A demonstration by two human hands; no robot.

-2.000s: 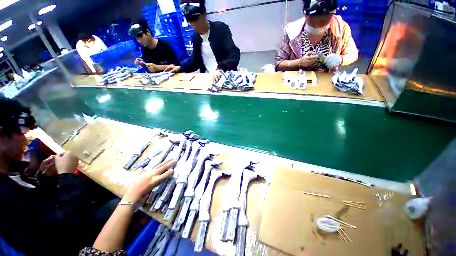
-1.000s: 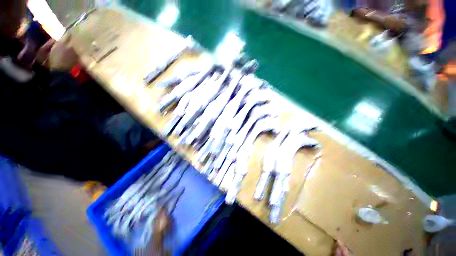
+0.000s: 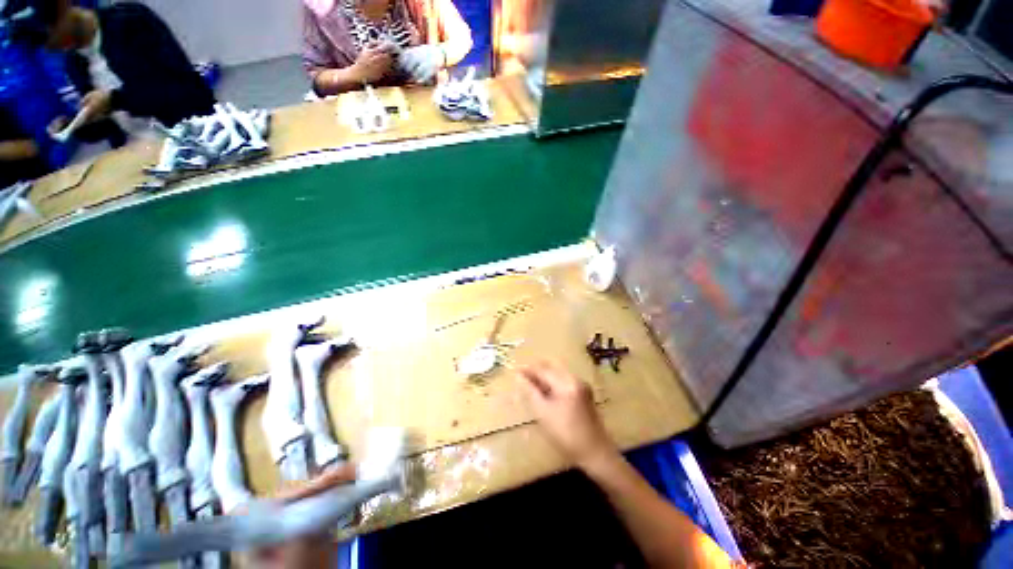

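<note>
My left hand (image 3: 300,545) is low in the view, blurred, and holds a grey moulded limb (image 3: 250,527) that lies almost level above the bench's front edge. The limb's right end is blurred. My right hand (image 3: 563,409) is over the cardboard mat (image 3: 533,433), fingertips close together, just right of the white glue dish (image 3: 480,361); I cannot tell if a stick is between them. Thin pale sticks (image 3: 502,347) lie at the dish. Small black parts (image 3: 607,352) lie in a dark pile on the mat's right side.
More grey limbs (image 3: 128,411) lie in a row at left. A white bottle (image 3: 601,269) stands by the paint-stained metal cabinet (image 3: 733,222). A bin of brown parts (image 3: 866,478) is at lower right. A green conveyor (image 3: 389,217) runs behind; a person's hands (image 3: 394,63) work across it.
The view has swung right from the crate and limb row to the mat and cabinet. A limb is now held in my left hand above the bench edge, and my right hand is over the mat.
</note>
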